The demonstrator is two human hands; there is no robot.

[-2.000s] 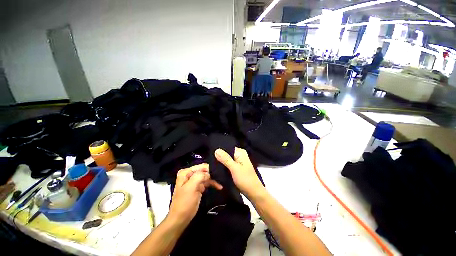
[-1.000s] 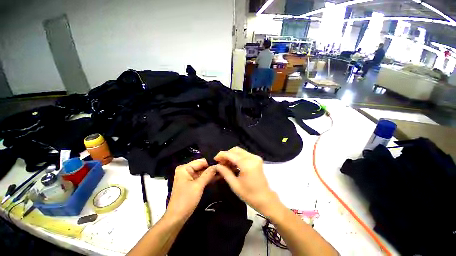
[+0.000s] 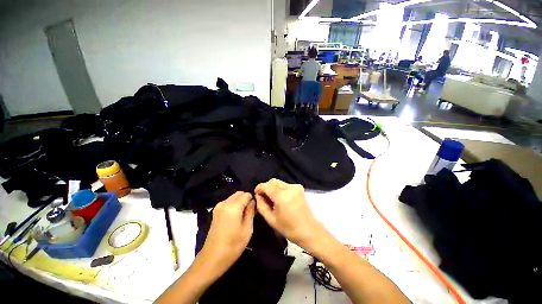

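Note:
A black garment piece (image 3: 249, 267) hangs toward me over the near part of the table, below my hands. My left hand (image 3: 233, 219) and my right hand (image 3: 285, 208) meet at its upper part, fingertips pinched close together on the black cloth. What lies between the fingertips is too small to tell. A small pale thread mark shows on the cloth just below my hands. Pink-handled snips (image 3: 360, 249) lie right of my right forearm, beside a black cord tangle (image 3: 324, 276) partly covered by that forearm.
A large black garment pile (image 3: 196, 136) lies behind my hands; a smaller one (image 3: 481, 225) is at right by a spray can (image 3: 446, 155). An orange hose (image 3: 392, 219) crosses the table. At left are a blue basket (image 3: 95, 234), thread cone (image 3: 113, 178) and tape roll (image 3: 127, 236). People are far back.
My hands were apart with fingers spread over the cloth. They have come together, and the fingertips now pinch at the cloth. The view has shifted slightly.

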